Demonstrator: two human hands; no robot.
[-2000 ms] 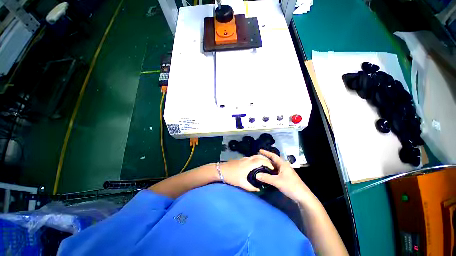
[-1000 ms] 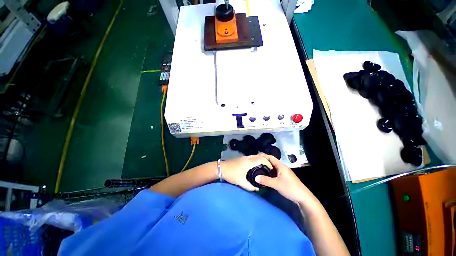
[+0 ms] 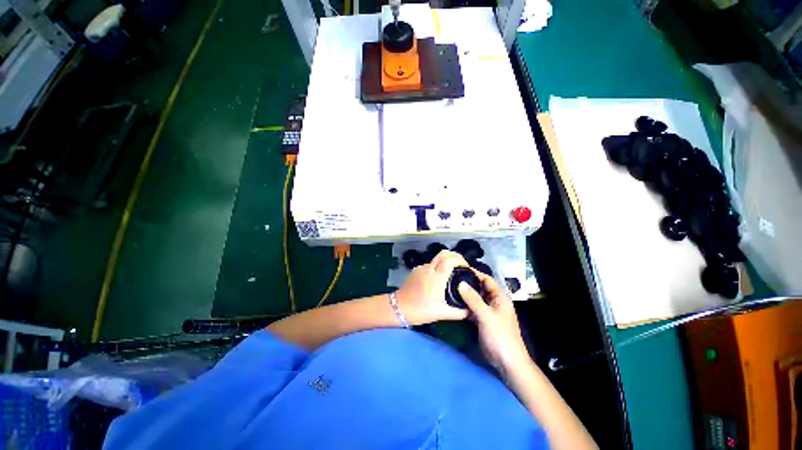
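A round black housing (image 3: 462, 286) is held between my two hands, just in front of the robot's front edge. My left hand (image 3: 424, 290) grips it from the left, fingers around its far side. My right hand (image 3: 494, 318) holds it from the right, with the thumb on its face. Behind my hands, several black parts (image 3: 469, 249) lie on a small white sheet (image 3: 514, 264), partly hidden by my fingers. On the white robot (image 3: 457, 145), another black part (image 3: 397, 36) sits on the orange fixture (image 3: 400, 70), under a thin nozzle.
At right, a pile of black parts (image 3: 681, 180) lies on a white liner sheet (image 3: 616, 255) on the green bench (image 3: 651, 369). The orange press (image 3: 739, 352) stands at lower right. A red button (image 3: 521, 214) is on the robot front. A yellow-orange cable (image 3: 286, 228) runs left of it. A blue crate (image 3: 35, 417) is at lower left.
Both hands have moved slightly up and away from my body with the housing, and the right wrist has shifted left. The fixture plate appears slightly lower in view.
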